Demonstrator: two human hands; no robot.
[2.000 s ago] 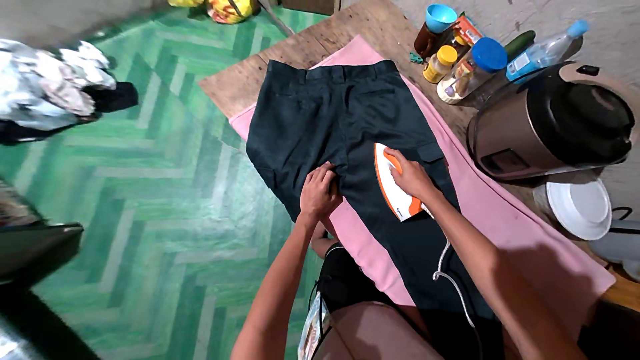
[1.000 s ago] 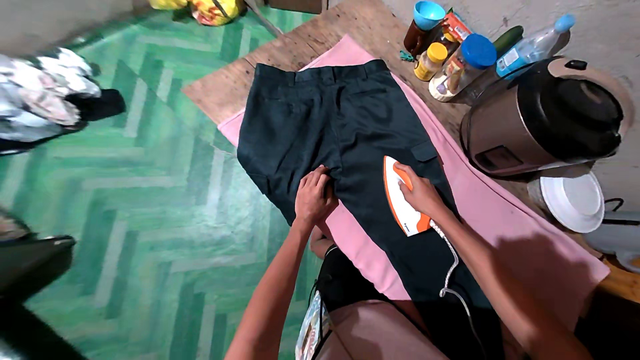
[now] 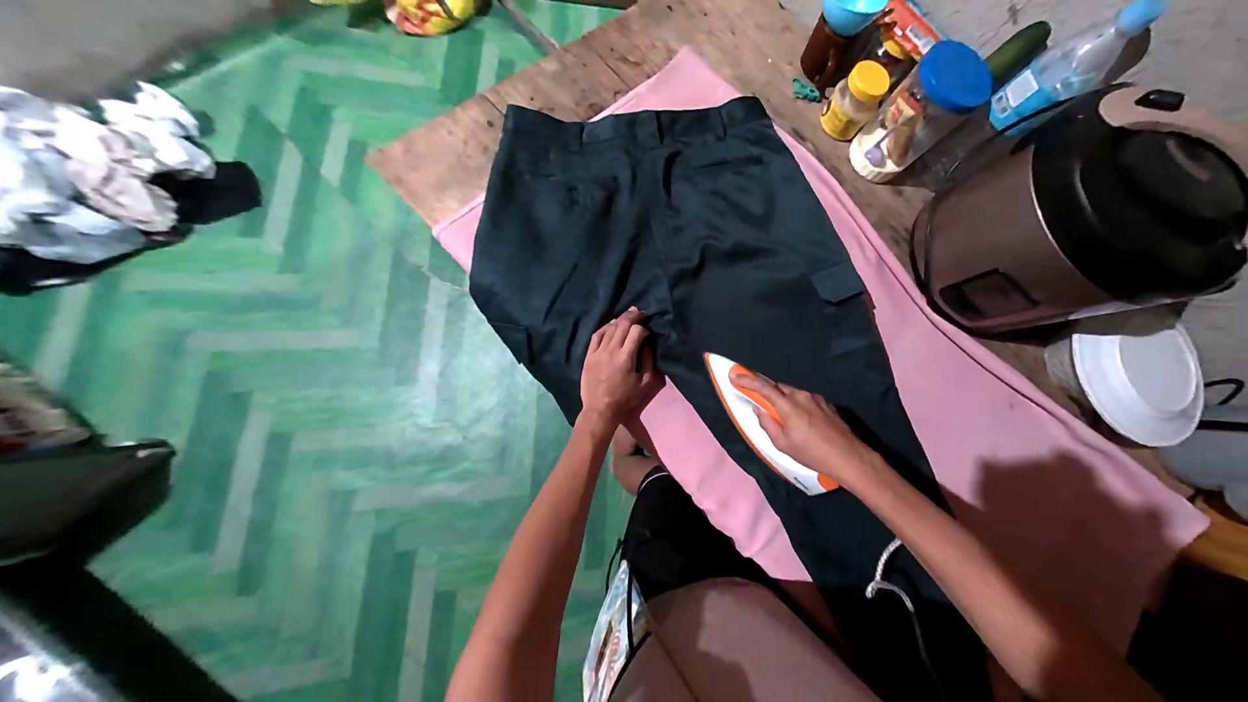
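Dark cargo trousers [image 3: 741, 224] lie spread on a pink cloth [image 3: 1014, 419] over a wooden table [image 3: 575, 63], waistband at the far end. My right hand [image 3: 804, 424] grips the orange handle of a white and orange clothes iron [image 3: 756, 429], whose soleplate rests on the trouser leg beside its inner edge, tip pointing away and left. A pale cord [image 3: 892, 575] trails near my right forearm. My left hand [image 3: 616, 366] presses on the fabric near the crotch, fingers bent; whether it pinches the cloth is hidden.
Along the table's right side stand a rice cooker [image 3: 1014, 234], a jar with a blue lid [image 3: 916, 112], a yellow-capped bottle [image 3: 855, 100], a plastic water bottle [image 3: 1063, 73] and a white round lid [image 3: 1139, 383]. Crumpled clothes [image 3: 93, 185] lie on the green floor at left.
The iron in my right hand has moved left across the trouser leg to its inner edge. My left hand has stayed near the crotch.
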